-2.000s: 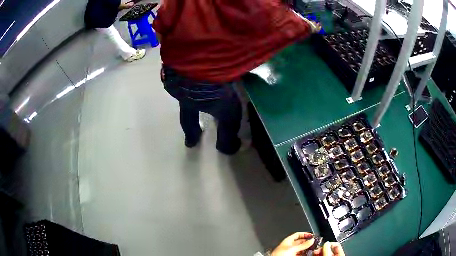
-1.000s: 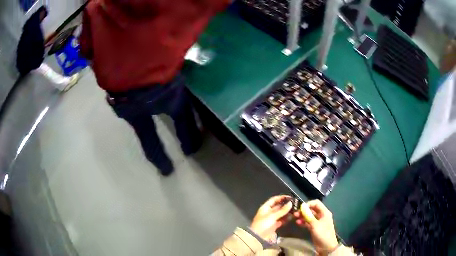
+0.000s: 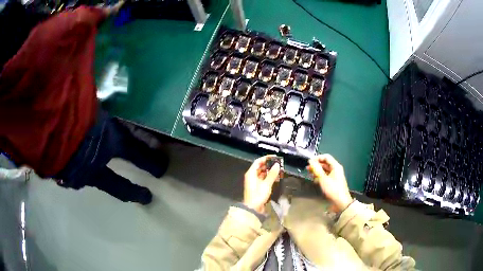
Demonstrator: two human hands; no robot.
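My left hand [image 3: 259, 181] holds a small dark and silvery circuit board module [image 3: 274, 161] in its fingertips, just below the bench edge. My right hand [image 3: 329, 180] is apart from it to the right, with thumb and fingertips pinched together; whether a tiny piece is between them cannot be told. The black component tray [image 3: 222, 131] lies on the green mat beyond my hands. Most of its pockets hold orange-edged modules, some are heaped with silvery ones, and several pockets at the near right are empty.
A thick tray stack [image 3: 423, 143] stands at the right beside a white-grey case [image 3: 423, 32]. A loose module [image 3: 285, 30] and a black cable [image 3: 344, 36] lie behind the tray. A person in a red top [image 3: 53, 84] stands at the left by the green bench [image 3: 153, 69].
The view has swung right, so the tray now lies straight ahead and the stack shows fully. My hands, together at the module before, have parted; the module stays in my left hand.
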